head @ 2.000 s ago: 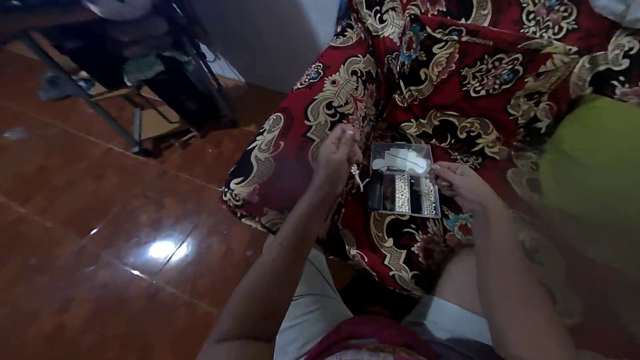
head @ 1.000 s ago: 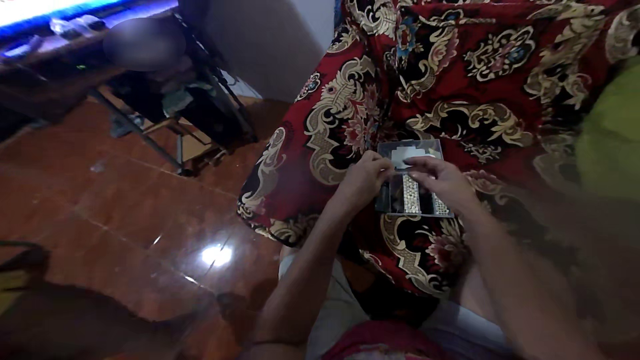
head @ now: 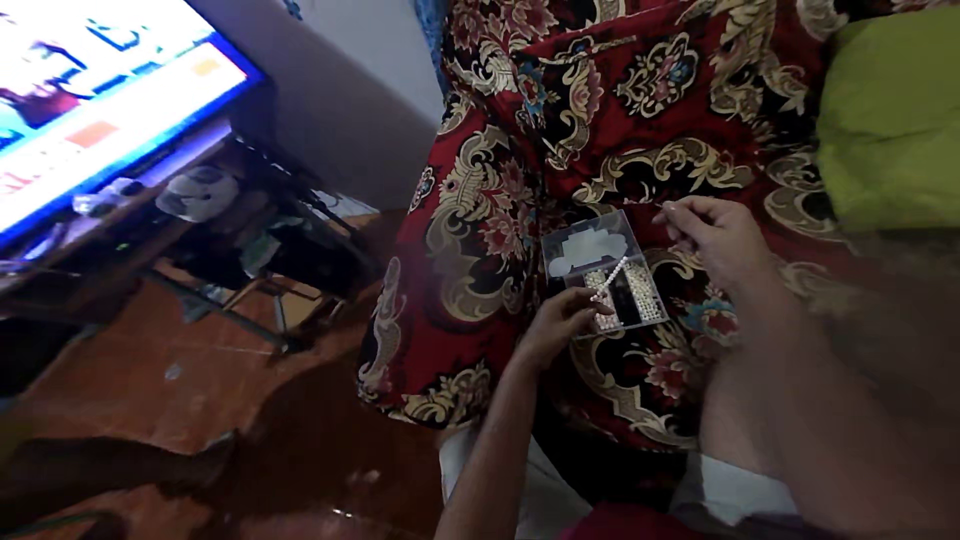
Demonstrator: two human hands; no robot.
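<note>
An open clear plastic compartment box with small pale beads in it lies on the patterned sofa cover. Its transparent lid is tipped back, with whitish pieces on it. My left hand is at the box's near left side, its fingers closed on one end of a short string of white beads that slants over the compartments. To the right of the lid, my right hand is raised with thumb and forefinger pinched together; whether a thread runs between them is too small to tell.
A red, black and gold floral sofa cover surrounds the box. A green cushion lies at the right. At the left are a lit screen, a metal-legged stand and a tiled floor.
My hands were together over the box a second ago; now the right one is apart, up and to the right. The bead string now shows over the compartments. The view has swung left.
</note>
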